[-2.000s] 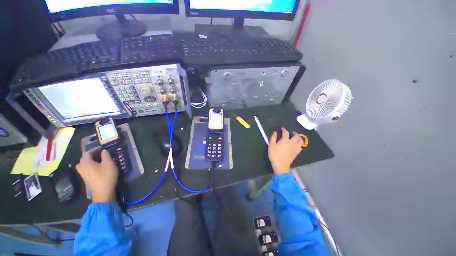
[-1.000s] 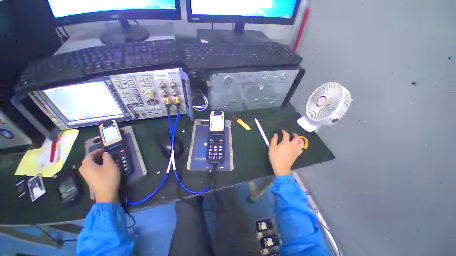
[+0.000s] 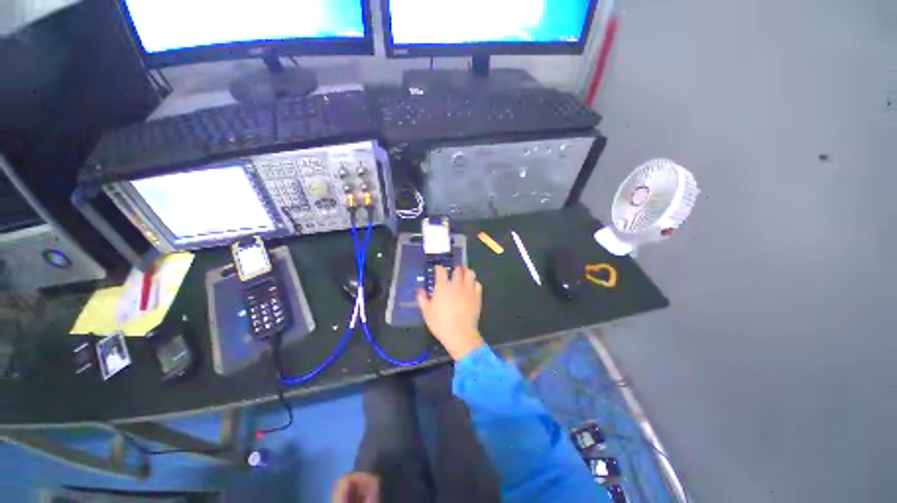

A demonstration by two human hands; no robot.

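An open flip phone [image 3: 266,308] lies on the left coupler plate [image 3: 227,339], screen lit, keypad uncovered, a dark cable at its lower end. Another open flip phone [image 3: 437,237] with a lit screen lies on the right coupler plate [image 3: 402,295]. My right hand [image 3: 452,303] is over its lower half, fingers spread with the fingertips on the keypad; it hides most of the keys. My left hand [image 3: 356,488] shows only in small part at the bottom edge, over my lap, so its grip cannot be told.
Blue cables [image 3: 361,285] run from the tester [image 3: 317,189] between the plates, beside a dark mouse-like object [image 3: 357,278]. A black mouse [image 3: 562,279], yellow loop [image 3: 601,275], white stick [image 3: 526,257] and fan [image 3: 653,201] are at right. Paper slips [image 3: 133,300], a dark phone [image 3: 171,352] and small cards lie left.
My right hand has moved left from the mouse to the right phone's keypad. My left hand has left the left phone and dropped to the bottom edge. The view has shifted, moving the bench rightward.
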